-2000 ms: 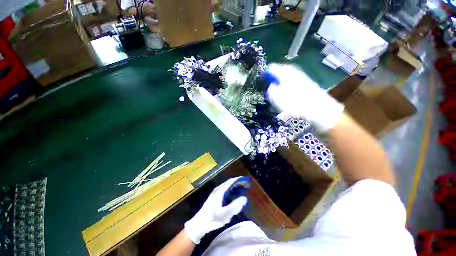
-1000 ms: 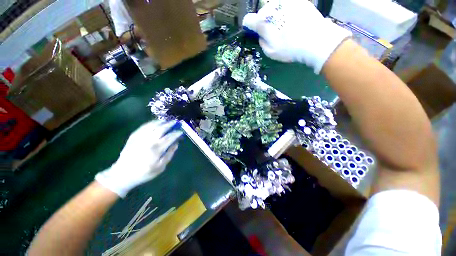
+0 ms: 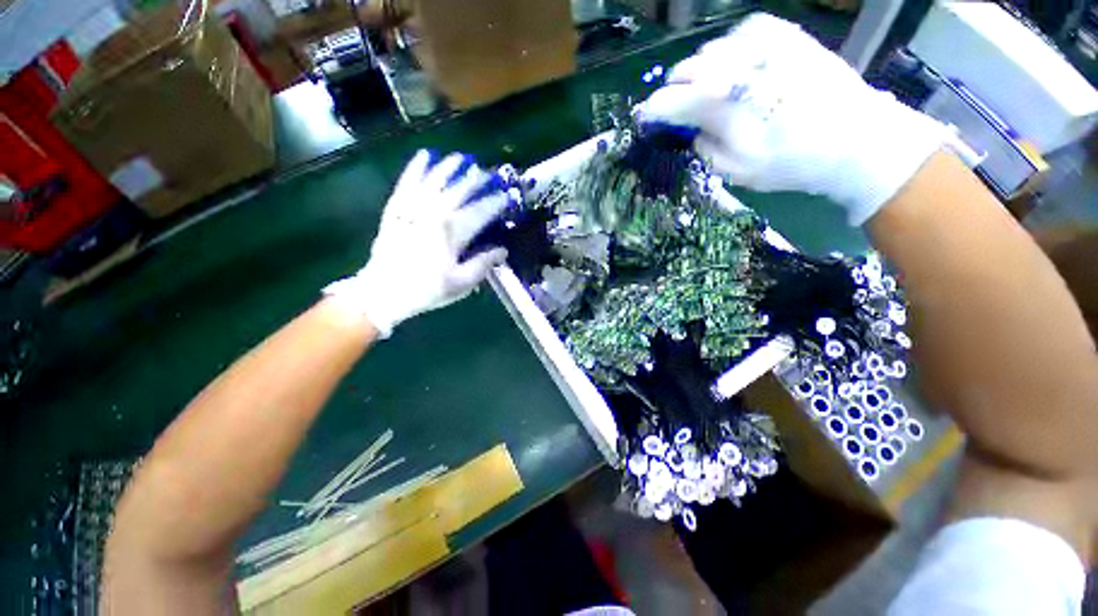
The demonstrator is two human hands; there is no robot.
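Observation:
The finished board pile is a tangle of green boards inside a white-edged tray, with black lead wires and white round parts hanging out over its sides. My gloved left hand is at the pile's left wire bunch, fingers spread and partly curled over it; whether it grips is hidden. My gloved right hand is at the far bunch, its fingers closed around black wires, with a few white discs showing beyond the fingertips.
Pale rail strips lie beside the yellow strip at the bench's near edge. A sheet of rings is right of the pile. Cardboard boxes stand at the back left. A white box is at the back right. A PCB panel lies at lower left.
My left hand has moved up and right onto the left wire bunch. My right hand has come down onto the far bunch. The view has shifted, moving the pile right in the picture.

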